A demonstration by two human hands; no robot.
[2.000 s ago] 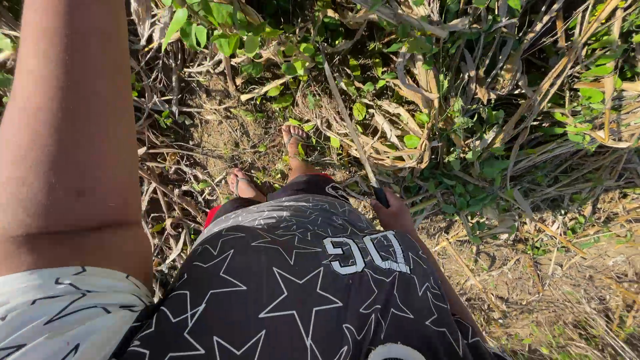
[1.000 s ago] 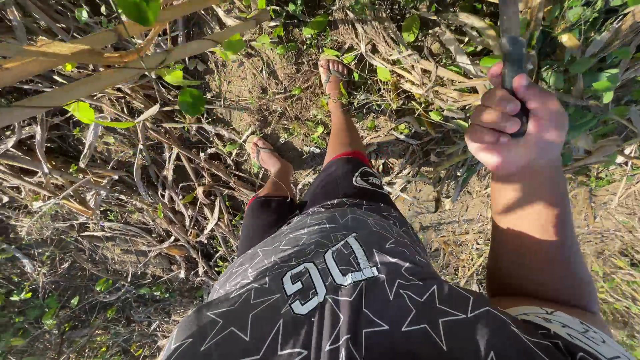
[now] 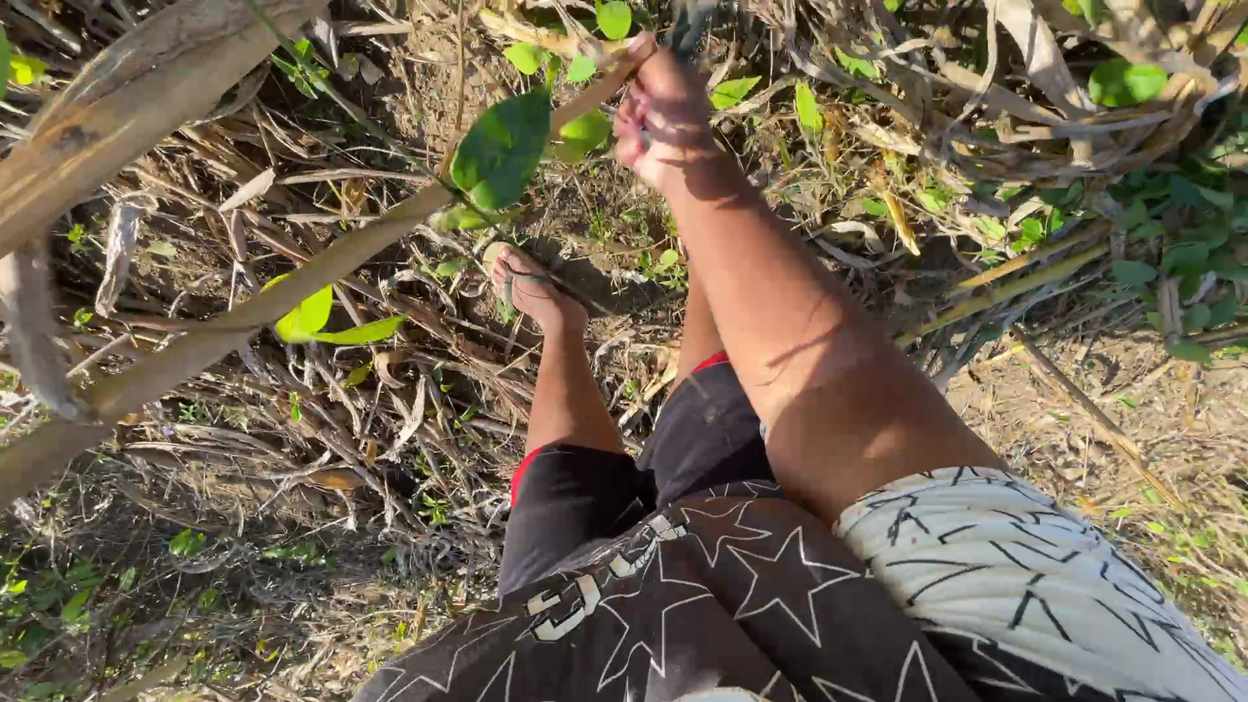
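Observation:
My right hand [image 3: 665, 122] is at the upper middle with its fingers closed around a dark handle. Beyond the fingers, a blurred dark part of the long-bladed knife [image 3: 690, 27] reaches the top edge; most of the blade cannot be made out. A long tan stalk [image 3: 351, 255] with a green vine and leaves [image 3: 502, 148] slants up from the lower left to beside this hand. Whether hand or blade touches the stalk is not clear. My left hand is out of view.
Dry stalks and leaf litter [image 3: 322, 409] lie tangled around my sandaled foot [image 3: 531, 288]. A thick dry stalk [image 3: 127, 117] crosses close at the upper left. Leafy vines [image 3: 1185, 234] grow at the right, above bare soil [image 3: 1063, 390] with dry grass.
The right hand, with the knife in it, has moved from the upper right toward the upper middle, above my feet. The left arm, seen in the earliest frame, is out of view.

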